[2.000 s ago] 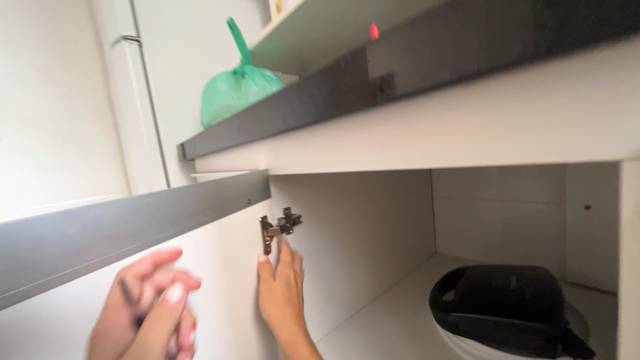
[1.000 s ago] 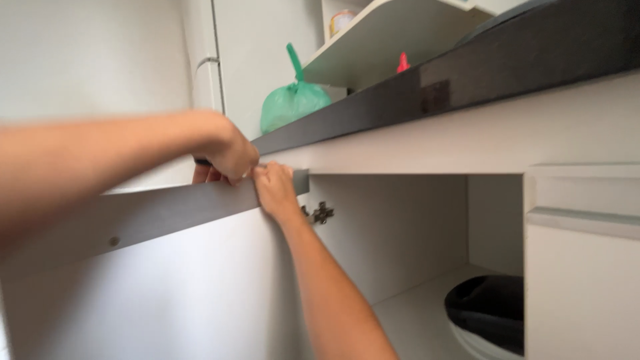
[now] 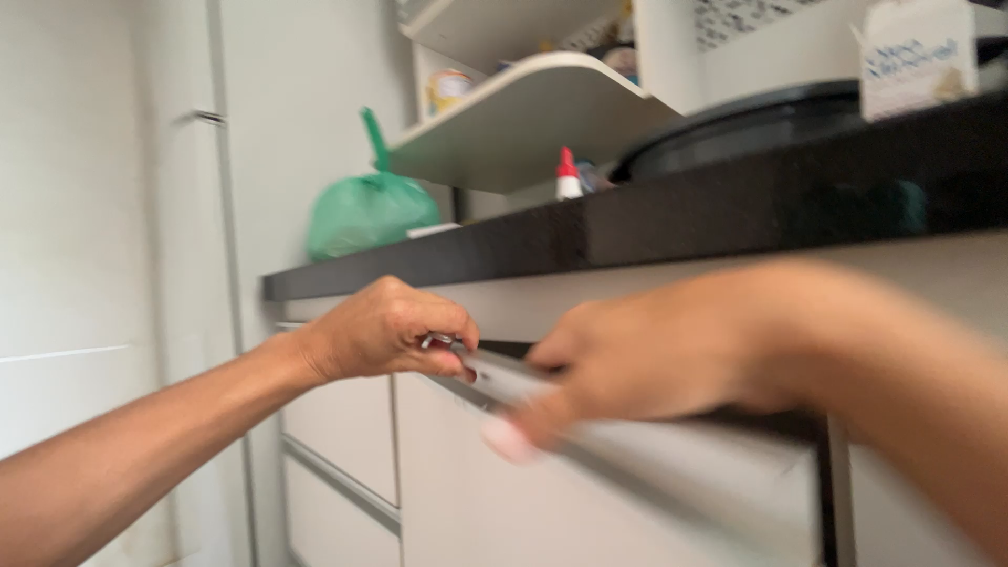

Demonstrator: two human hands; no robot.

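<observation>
A white cabinet door (image 3: 488, 472) with a grey metal strip along its top edge stands slightly ajar below the dark countertop. My left hand (image 3: 394, 331) is at the strip's left end, its thumb and fingers closed around a small shiny metal piece (image 3: 439, 340) there; what the piece is cannot be told. My right hand (image 3: 630, 362), blurred, grips the door's top edge farther right, with the thumb in front and the fingers behind. A dark gap shows above the door and at its right side. The hinges are hidden.
The black stone countertop (image 3: 504, 248) overhangs the door. On it stand a tied green plastic bag (image 3: 370, 216), a red-capped white bottle (image 3: 567, 177), a dark round item (image 3: 748, 130) and a carton (image 3: 917, 59). A shelf (image 3: 528, 118) hangs above; drawers (image 3: 339, 472) adjoin the door's left.
The door has swung from wide open toward the cabinet, now covering most of the opening. My right hand has moved from the exposed hinge to the door's top edge. The view has shifted.
</observation>
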